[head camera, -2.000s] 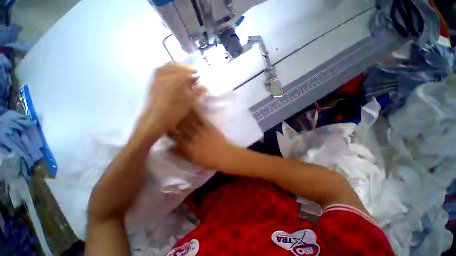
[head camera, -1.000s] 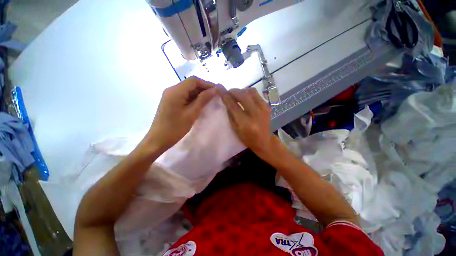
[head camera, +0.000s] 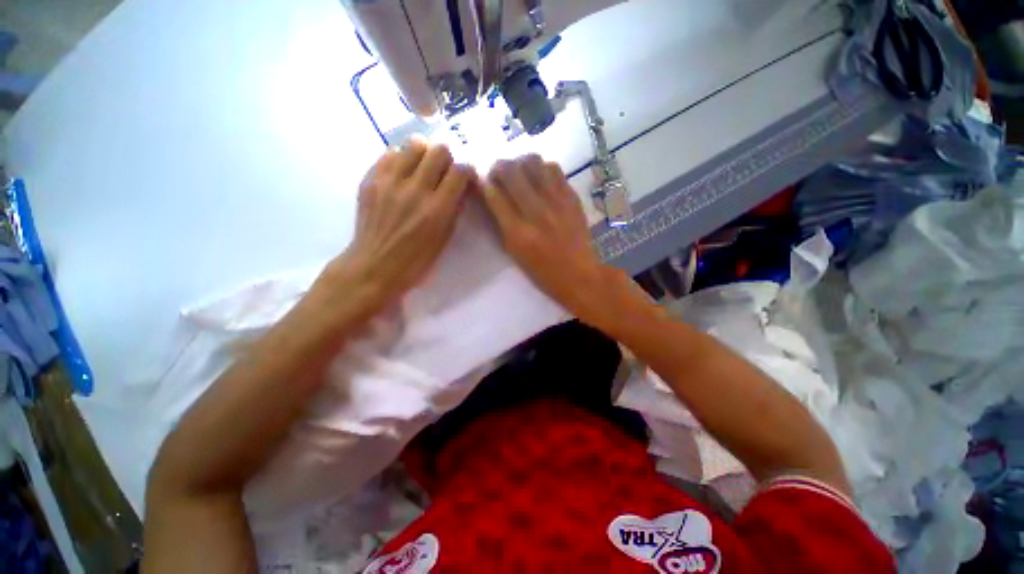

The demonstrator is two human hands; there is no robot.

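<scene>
A white garment piece (head camera: pixel 449 303) lies over the table's front edge and hangs toward the lap. My left hand (head camera: pixel 410 207) and my right hand (head camera: pixel 539 219) are side by side on its upper end, just in front of the needle area (head camera: pixel 458 126). Both hands hold the cloth with fingertips bent down on it. The fingertips are partly lost in the bright lamp light. The sewing machine head (head camera: pixel 432 45) is above them. Whether the cloth is under the presser foot cannot be told because of glare.
A silver hinged metal arm (head camera: pixel 604 168) is right of the needle. A printed ruler edge (head camera: pixel 719 185) runs along the table. White bundles (head camera: pixel 752 359) lie at the right. Scissors (head camera: pixel 907 56) rest on blue-grey cloth at the far right. A blue strip (head camera: pixel 51 292) is at the left.
The hands have moved from crossing over the cloth to side by side, then slightly forward toward the needle with the cloth's upper end. The fingers now press lower and flatter.
</scene>
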